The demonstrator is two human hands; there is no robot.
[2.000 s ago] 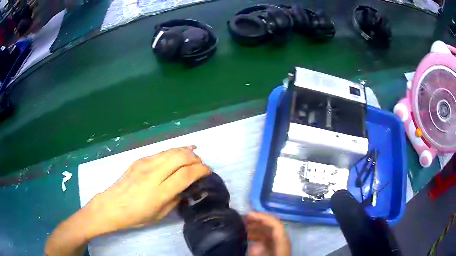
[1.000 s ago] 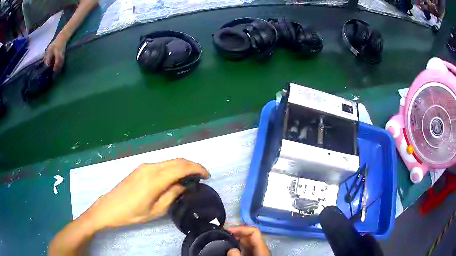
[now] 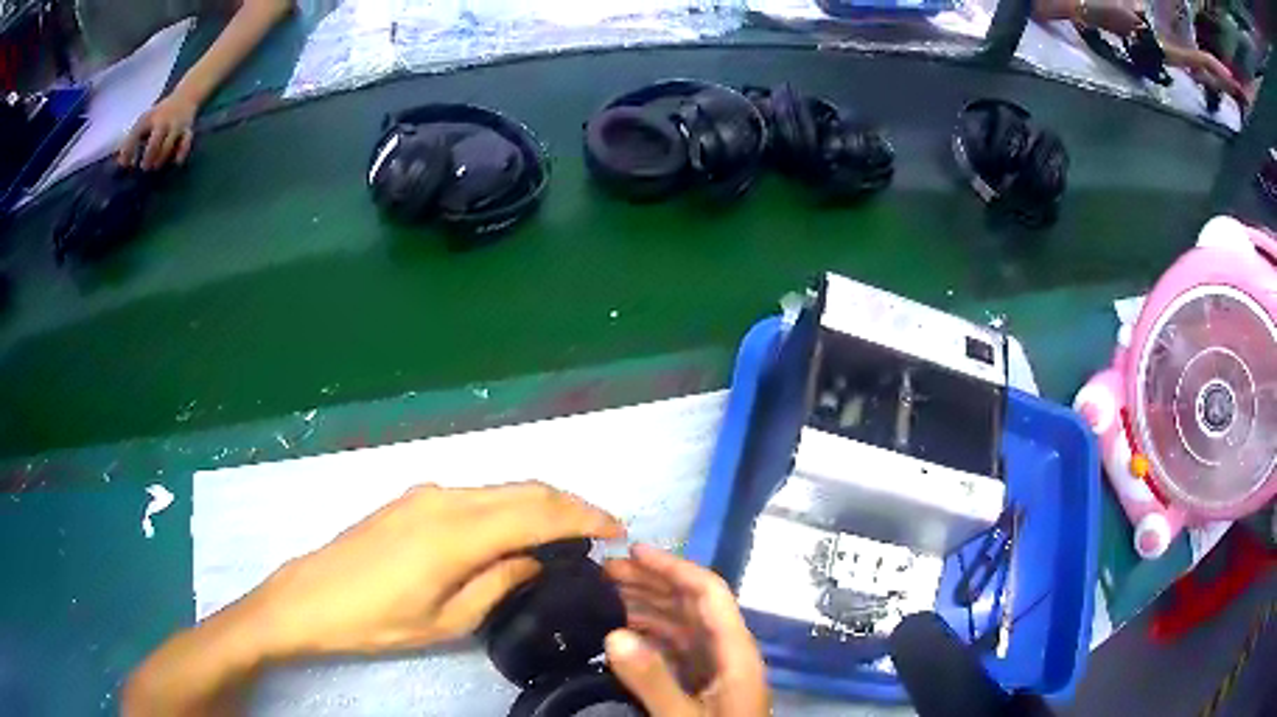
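Observation:
The black headphones [image 3: 555, 623] are held over the white foam sheet [image 3: 322, 483] at the bottom centre, partly cut off by the lower edge. My left hand [image 3: 420, 567] grips the upper earcup at its top and left side. My right hand [image 3: 689, 630] is against the right side of the same earcup, fingers curled around its edge. A second cup shows below, at the picture's edge. The fingers hide the joint. The black screwdriver [image 3: 941, 665] lies at the front of the blue tray [image 3: 1078, 560], with no hand on it.
The screw feeder [image 3: 903, 406] stands in the tray, with dark hand tools [image 3: 989, 567] beside it. Several headphones [image 3: 459, 171] lie on the green conveyor [image 3: 280, 322]. A pink fan [image 3: 1204, 392] stands at the right. Another person's hand [image 3: 161, 133] touches dark headphones at the far left.
The headphones have been turned and sit lower in view. My right hand has moved up from the lower cup to the upper cup's side. Another person's hand has come in at the far left.

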